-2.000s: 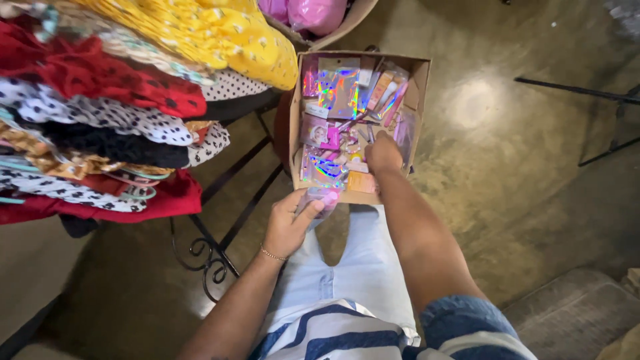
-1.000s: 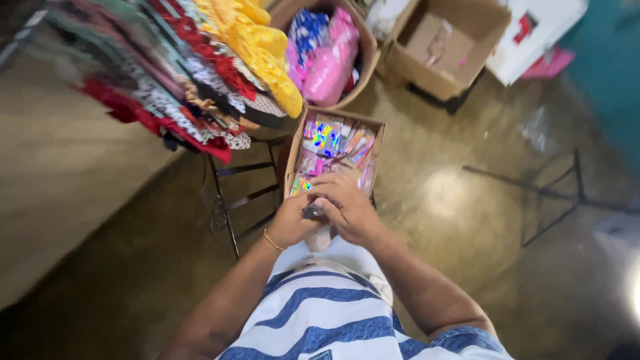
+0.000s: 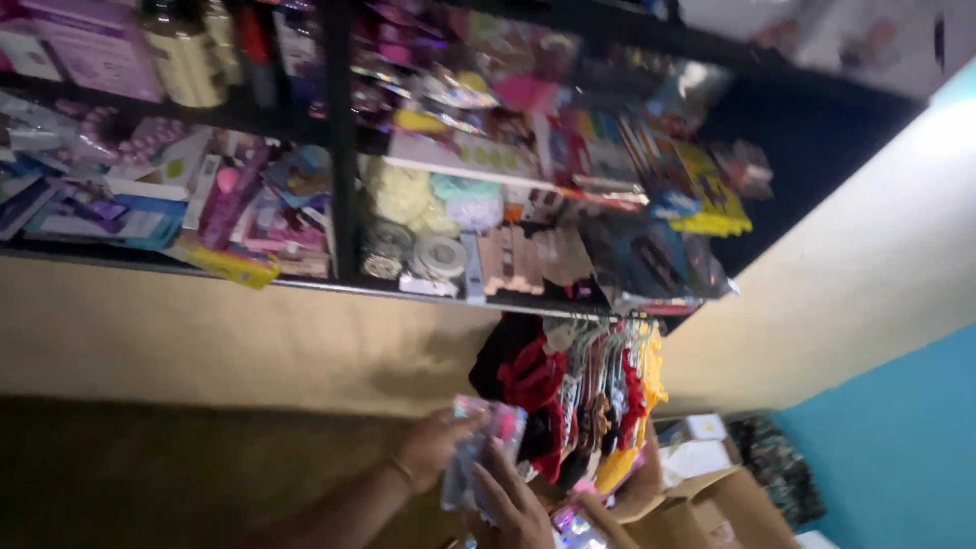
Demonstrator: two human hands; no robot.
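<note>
Between my two hands is a clear plastic packet (image 3: 484,450) with pink and shiny contents, blurred by motion. My left hand (image 3: 436,450) grips its upper left side. My right hand (image 3: 512,496) lies against the packet's lower right side, its fingers along the plastic; whether it grips is unclear. Just right of my right hand, at the bottom edge, shows part of a cardboard box (image 3: 606,522) with shiny packets (image 3: 577,528) in it.
Overhead runs a dark shelf unit (image 3: 343,191) crowded with packaged goods, hair ties and a roll of tape (image 3: 440,257). Clothes on hangers (image 3: 595,396) hang below it. An open cardboard box (image 3: 713,511) stands at the lower right, near a blue wall (image 3: 907,427).
The view has swung up to the shelves. Two seconds ago my right hand was inside the box of packets; now both hands are at one packet beside the box.
</note>
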